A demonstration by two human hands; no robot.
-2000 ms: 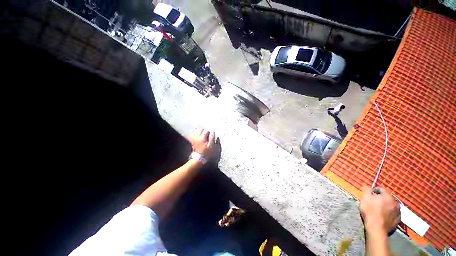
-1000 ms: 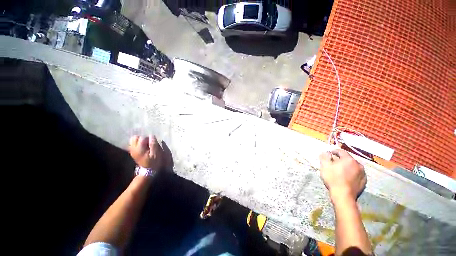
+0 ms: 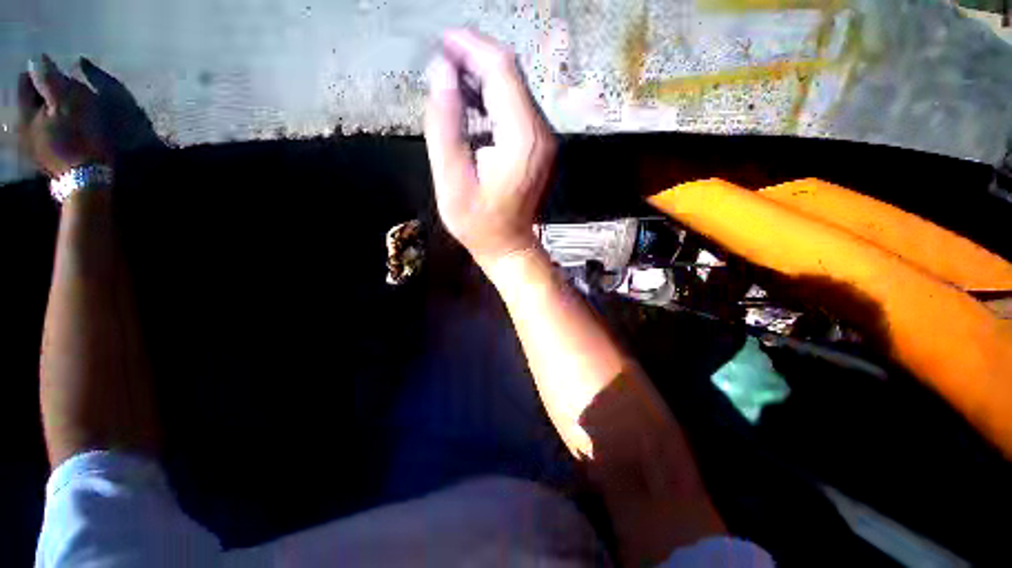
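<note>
The concrete parapet [image 3: 300,72] crosses the top of the view, sunlit, with yellow stains on its right part. My left hand [image 3: 67,124] rests on it at the far left, fingers apart, with a watch or bracelet on the wrist. My right hand [image 3: 494,150] is raised in front of the parapet's near edge, slightly blurred. Its thumb and fingers are curved with a gap between them, and nothing shows in it. The thin cord is not in view.
Long orange pieces [image 3: 821,250] lie on the right below the parapet. Mixed clutter [image 3: 649,285] and a pale green scrap [image 3: 751,379] lie near them. A small brown-yellow object [image 3: 404,253] is left of my right wrist. Deep shadow hides much of the area below.
The view has turned down and right, so the cars and orange roof are gone. My right hand has come off the parapet. My left hand still rests on it.
</note>
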